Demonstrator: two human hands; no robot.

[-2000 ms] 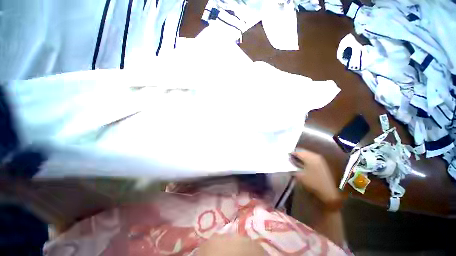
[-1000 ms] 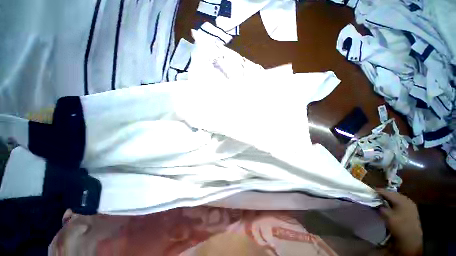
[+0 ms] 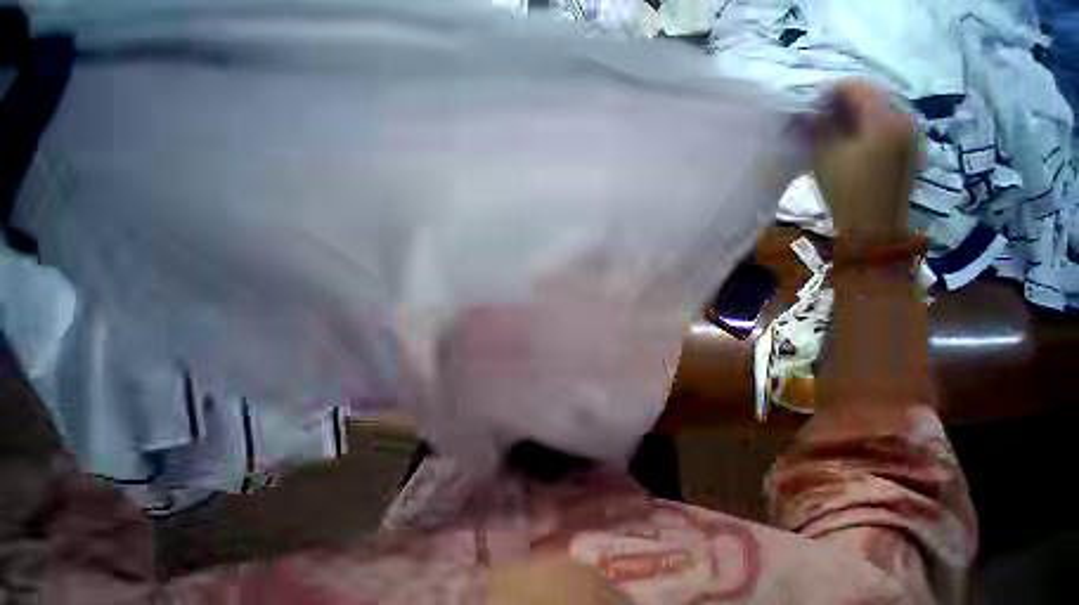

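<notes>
A white garment (image 3: 355,177) is held up and stretched across the front of me, blurred by motion. Its navy bottom band (image 3: 38,112) shows at the far left edge. My right hand (image 3: 861,124) is raised at the upper right and grips a corner of the garment. The snips cannot be made out in it. My left hand is not visible; the garment's left end runs to the picture's edge.
A stack of white garments with navy lines (image 3: 219,431) shows below the raised cloth at left. A black phone (image 3: 743,298) and tangled white strips (image 3: 799,337) lie on the brown table (image 3: 982,355). A crumpled garment pile (image 3: 1006,118) lies at the far right.
The garment was spread low before me and is now lifted up and away. My right hand has risen from the lower right to the upper right, still gripping it. The view has shifted.
</notes>
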